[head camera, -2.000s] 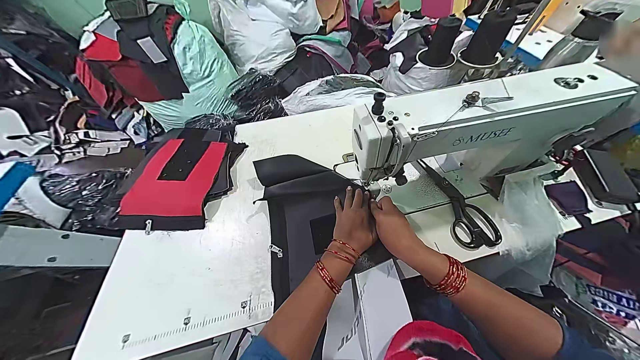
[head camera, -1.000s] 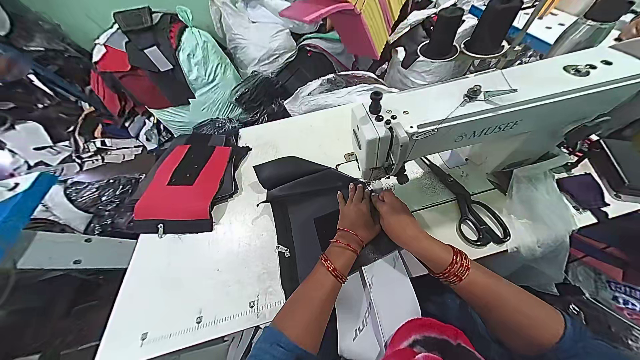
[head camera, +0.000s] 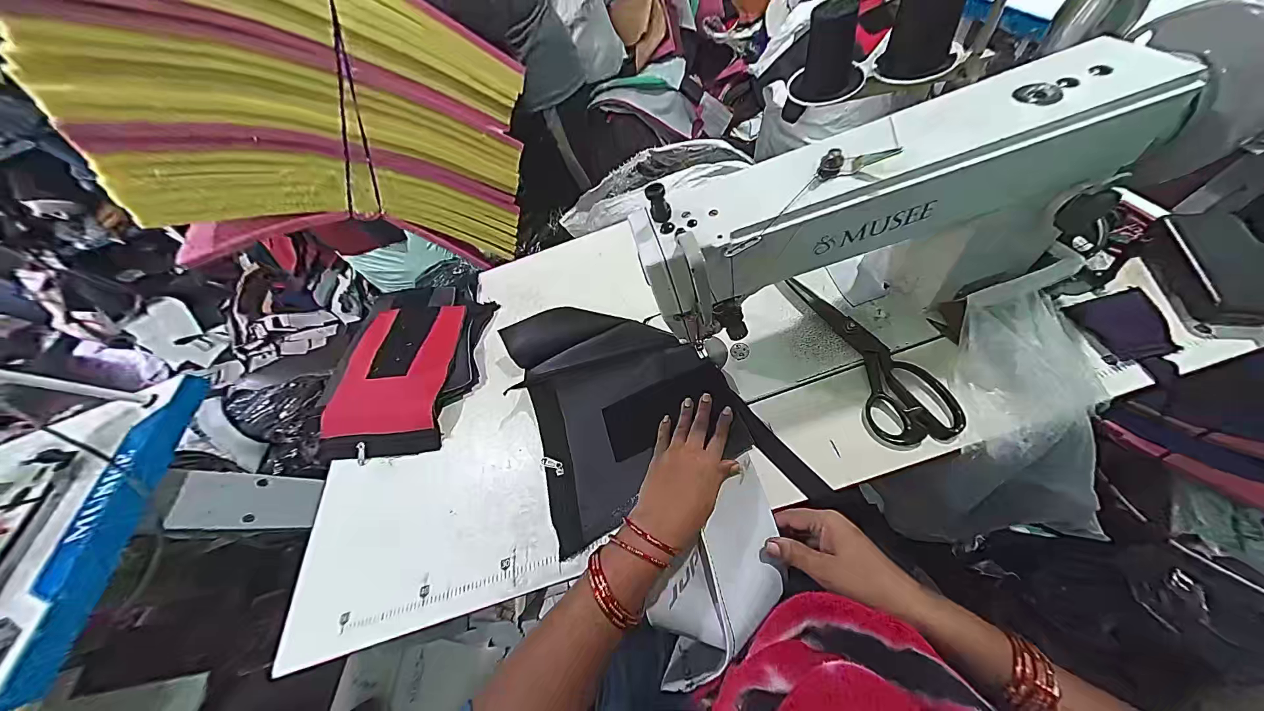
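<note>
A dark grey fabric panel with a black patch and a zipper along its left edge lies on the white sewing table, its upper right corner at the needle area of a Musee sewing machine. Fingers spread, my left hand lies flat over the panel's right part. A black strip runs from near the presser foot down to the table's front edge. My right hand is below that edge, beside a white printed bag, fingers curled; whether it holds the strip's end or the bag is unclear.
Black-handled scissors lie right of the needle. A stack of red and black panels sits at the table's left edge. Behind are black thread cones. A large bundle of yellow and pink fabric hangs into the upper left.
My right hand has moved from beside the needle down to the table's front edge. My left hand has slid down the panel slightly. The yellow and pink bundle has come in at the upper left.
</note>
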